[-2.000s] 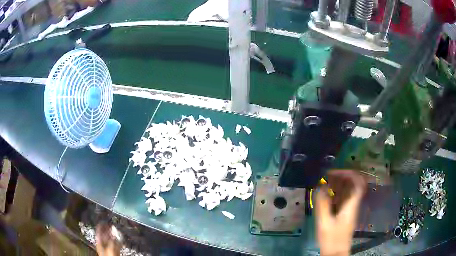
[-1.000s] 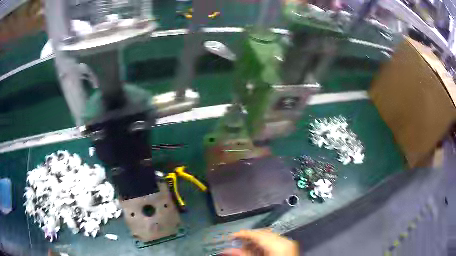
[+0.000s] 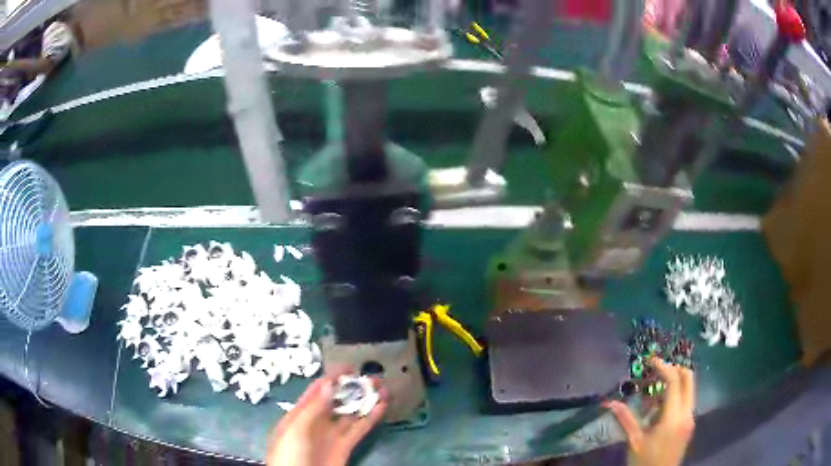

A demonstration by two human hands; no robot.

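Observation:
My left hand [image 3: 319,423] holds a white plastic part [image 3: 353,395] with pointed blades over the front of the press base plate [image 3: 412,371]. The black ram block [image 3: 367,264] is above the plate, whose centre hole shows just behind the part. My right hand [image 3: 667,410] is at the pile of small inserts [image 3: 658,346], thumb and fingers apart around its front edge. Whether the fingers touch or pinch an insert is too blurred to tell. The metal sleeve [image 3: 629,388] stands beside the fingers.
A heap of white plastic parts [image 3: 214,319] lies left of the press. Yellow-handled pliers [image 3: 446,332] lie between the presses. The second hand press [image 3: 556,355] is right of them. Small white parts [image 3: 703,296], a cardboard box [image 3: 802,255] and a light blue fan [image 3: 36,241] also show.
The view has swung right, then partly back left. My left hand has come up to the press with a white part. My right hand has moved from the bench front to the insert pile.

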